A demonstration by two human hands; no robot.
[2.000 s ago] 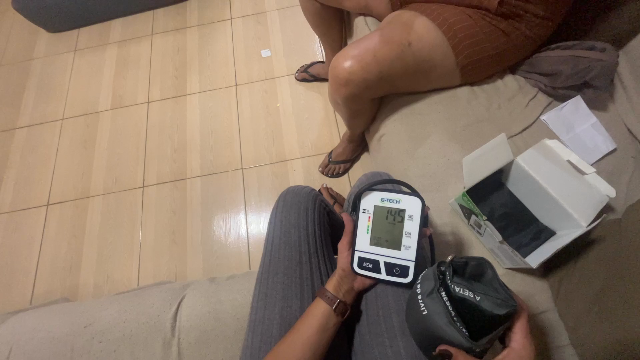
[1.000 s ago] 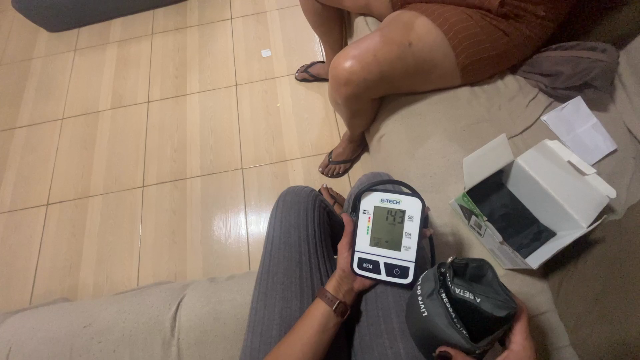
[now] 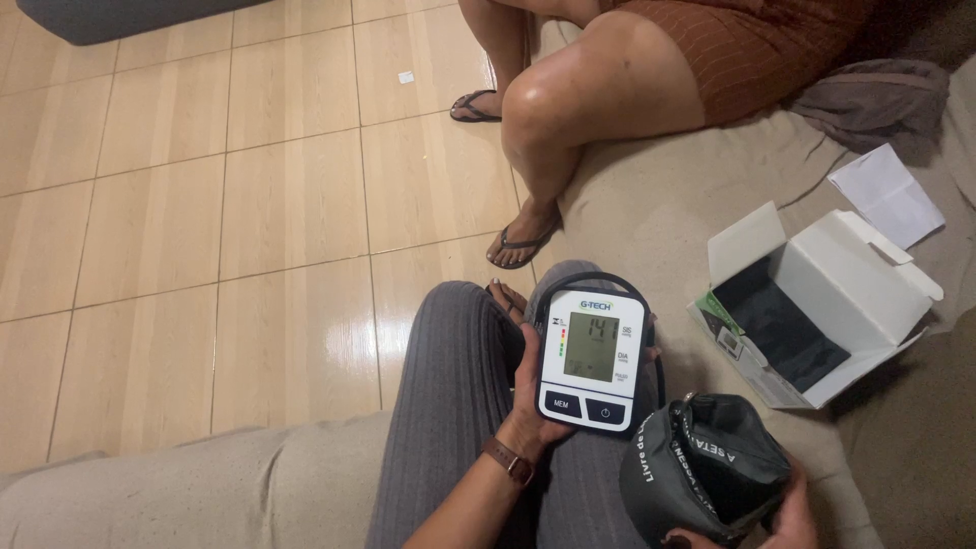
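My left hand [image 3: 534, 408], with a brown-strapped watch at the wrist, holds a white and black G-Tech blood pressure monitor [image 3: 591, 358] upright over my lap. Its screen is lit with digits, and two dark buttons sit below. A black air tube [image 3: 595, 278] loops over the monitor's top and down its right side. At the lower right, my right hand [image 3: 793, 507] is around a rolled black blood pressure cuff [image 3: 705, 473] printed with white lettering; part of the hand is hidden behind the cuff.
An open white cardboard box [image 3: 846, 282] with a dark interior lies on the cloth-covered sofa [image 3: 640, 198], beside a folded white paper [image 3: 888, 196]. Another person [image 3: 610, 84] in flip-flops sits at the top. A small white scrap [image 3: 406, 77] lies on the tiled floor.
The number on the monitor's screen has gone down from frame to frame. Both hands, the monitor and the cuff stay about where they were.
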